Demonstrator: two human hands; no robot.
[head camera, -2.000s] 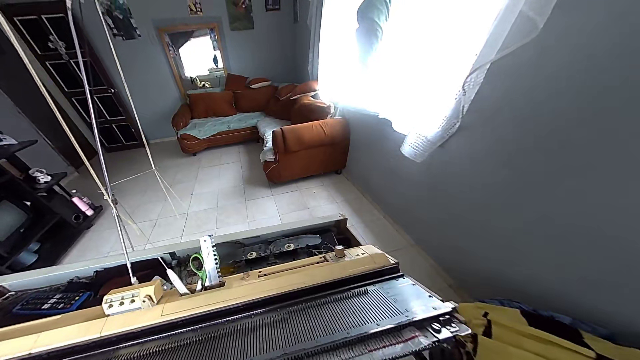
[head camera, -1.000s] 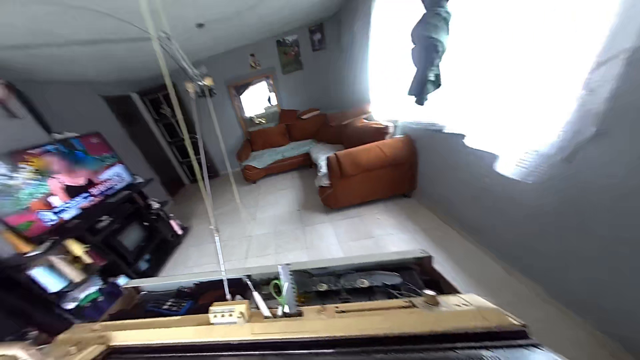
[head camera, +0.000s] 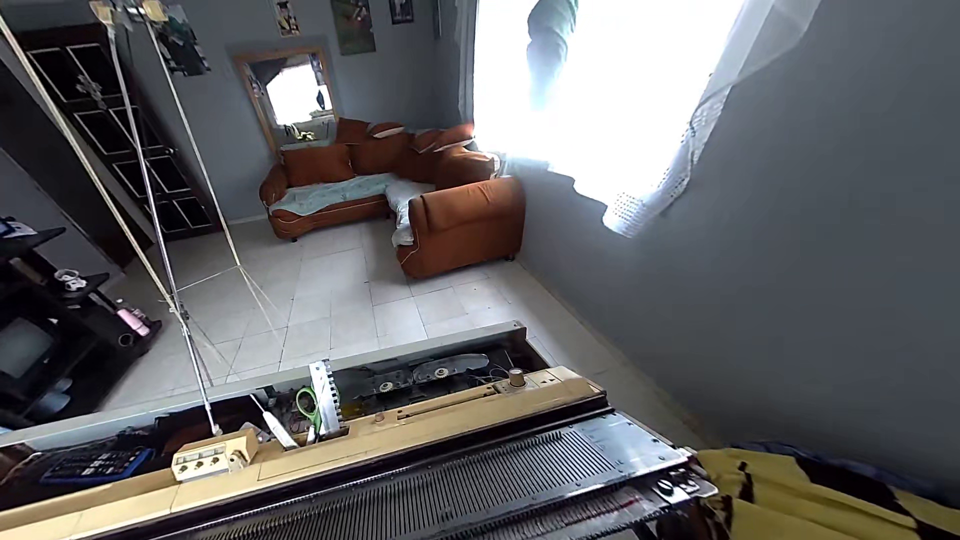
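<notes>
Neither my left hand nor my right hand is in the head view. A flatbed knitting machine with a metal needle bed (head camera: 450, 480) crosses the lower part of the view. Its cream rear casing (head camera: 360, 450) carries a small box with dials (head camera: 214, 454) and a thread spool (head camera: 517, 377). Behind the casing, green-handled scissors (head camera: 306, 403) and a white toothed comb (head camera: 325, 397) stand in an open trough. A metal yarn mast (head camera: 154, 202) rises at the left, with pale strands beside it.
An orange-brown corner sofa (head camera: 465, 225) stands on the tiled floor (head camera: 330, 277) beyond the machine. Yellow and dark fabric (head camera: 810, 495) lies at the lower right. A black shelf unit (head camera: 67, 322) is on the left, and a grey wall (head camera: 825, 262) runs along the right.
The view swung up and left, then came back down to the machine. The television seen a second ago is out of view.
</notes>
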